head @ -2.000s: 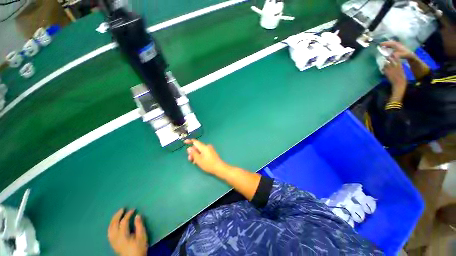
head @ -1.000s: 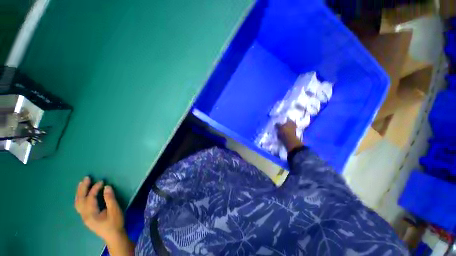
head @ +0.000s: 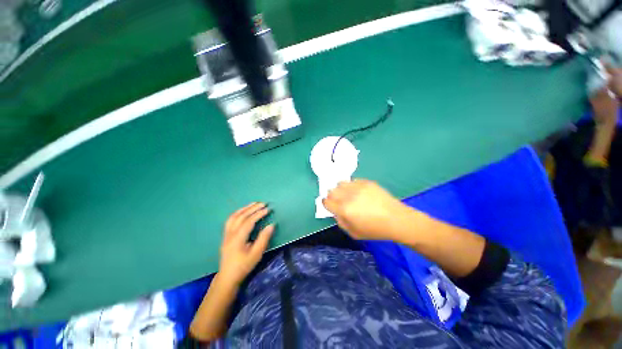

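A white bracket (head: 333, 161) with a round top and a flared foot lies on the green bench near its front edge. A thin dark cable (head: 368, 127) runs from its round top up and to the right, ending in a small plug. My right hand (head: 361, 208) holds the bracket by its foot end. My left hand (head: 244, 244) rests on the bench to the left of the bracket, empty, with its fingers apart.
A screw feeder (head: 264, 124) stands behind the bracket, with a black electric screwdriver (head: 244, 51) above it. White assemblies (head: 26, 249) stand at far left, others (head: 508, 34) at back right. Blue totes sit below the edge, left and right (head: 545, 218). Another person's hand (head: 614, 78) is at right.
My right hand has come up from the right blue tote to the bench with a white bracket and its cable. The view has swung back left over the bench. My left hand stays on the bench.
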